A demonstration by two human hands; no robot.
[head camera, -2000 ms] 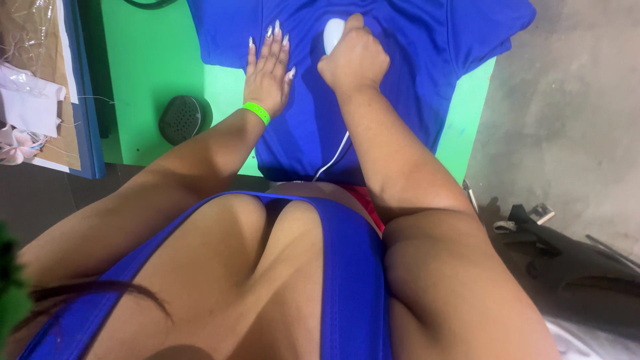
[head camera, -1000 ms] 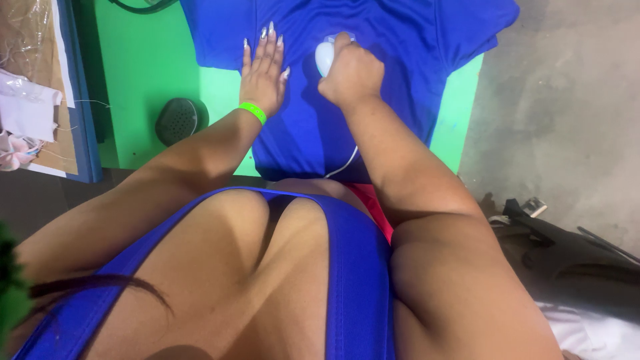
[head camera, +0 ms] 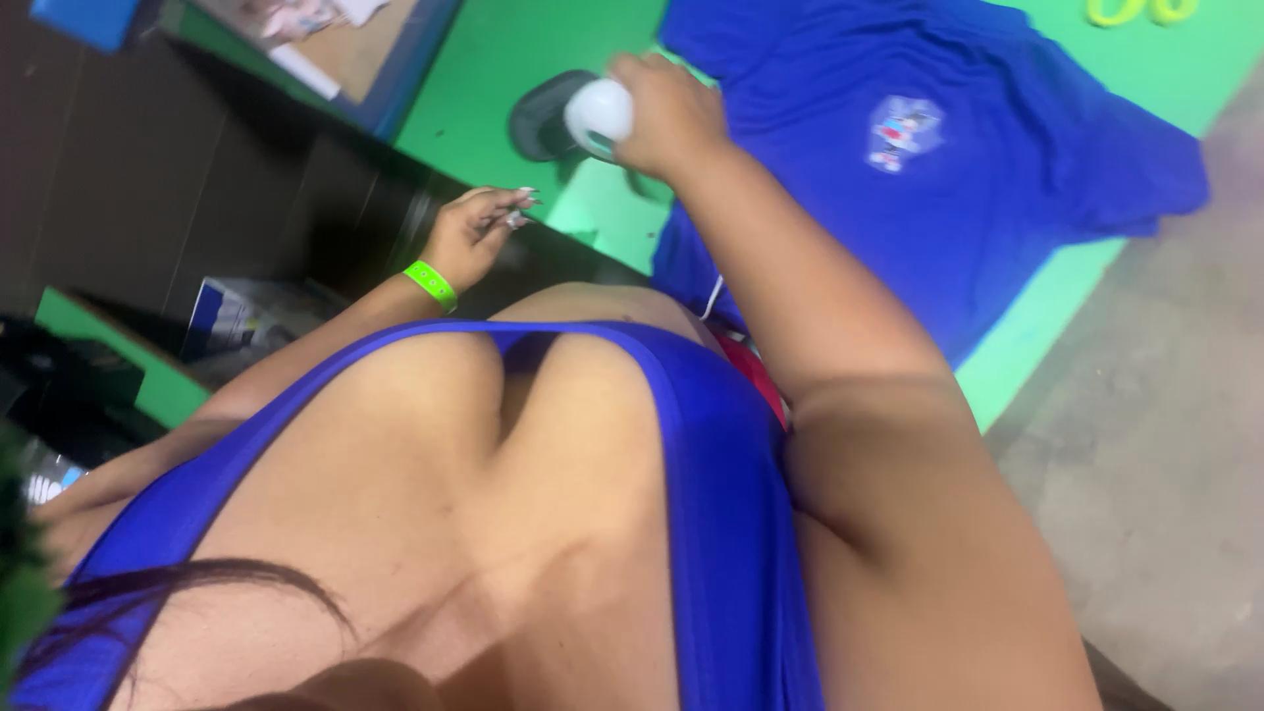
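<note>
My right hand (head camera: 671,114) grips a small white corded device (head camera: 600,117), blurred, whose exact kind I cannot tell. It is held over or beside a dark oval holder (head camera: 543,114) on the green table. A blue short-sleeved shirt (head camera: 820,207) lies spread on the table to the right, with a small colourful design (head camera: 901,130) on a shiny patch. My left hand (head camera: 479,232), wearing a bright green wristband, is off the shirt near the table's front edge, its fingers bent, with nothing plainly held. A white cord (head camera: 711,296) shows beside the shirt's lower edge.
A blue-edged tray (head camera: 380,74) with scraps stands at the upper left. Yellow-green loops (head camera: 1114,10), like scissor handles, lie at the top right. A box (head camera: 257,321) is on a lower green-edged shelf at the left.
My right hand has moved left off the shirt with the white device, uncovering the design. My left hand has lifted from the shirt and drawn back. The view has turned and shifted left.
</note>
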